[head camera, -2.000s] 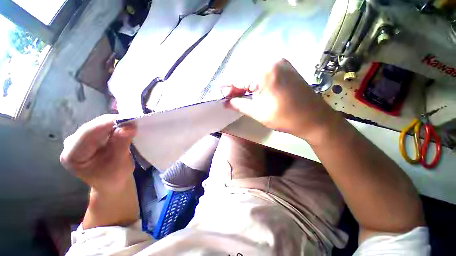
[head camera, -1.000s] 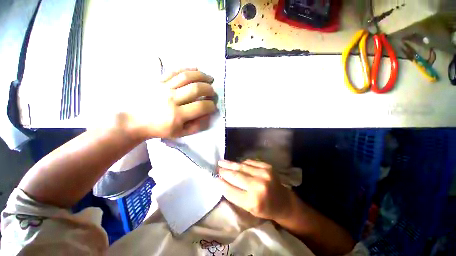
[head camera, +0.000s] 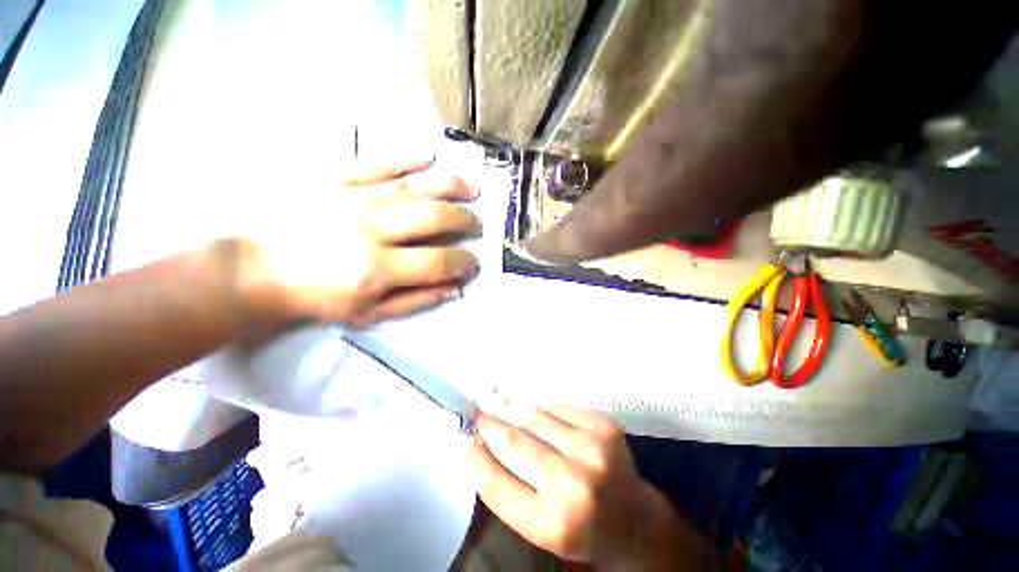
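Note:
A white-backed fabric panel (head camera: 391, 480) with a thin dark edge lies partly on the white table and hangs over its front edge towards my lap. My left hand (head camera: 386, 246) lies palm down on the white material left of the needle area, fingers extended and slightly apart. My right hand (head camera: 559, 469) pinches the panel's dark edge below the table edge. The sewing machine head (head camera: 536, 67) stands above, its presser foot area (head camera: 520, 207) just right of my left fingertips. Glare hides the panel's outline on the table.
Yellow-and-red scissors (head camera: 779, 324) and green-yellow snips (head camera: 877, 330) lie at right, beside black rings (head camera: 948, 355). A dark blurred shape (head camera: 715, 134), unclear what, crosses the upper right. Striped stacked panels (head camera: 106, 156) lie at left. A blue basket (head camera: 218, 514) is at lower left.
The view has moved closer to the machine, whose head now shows. The left hand has flattened, its fingertips now beside the presser foot area. The right hand still holds the panel's edge.

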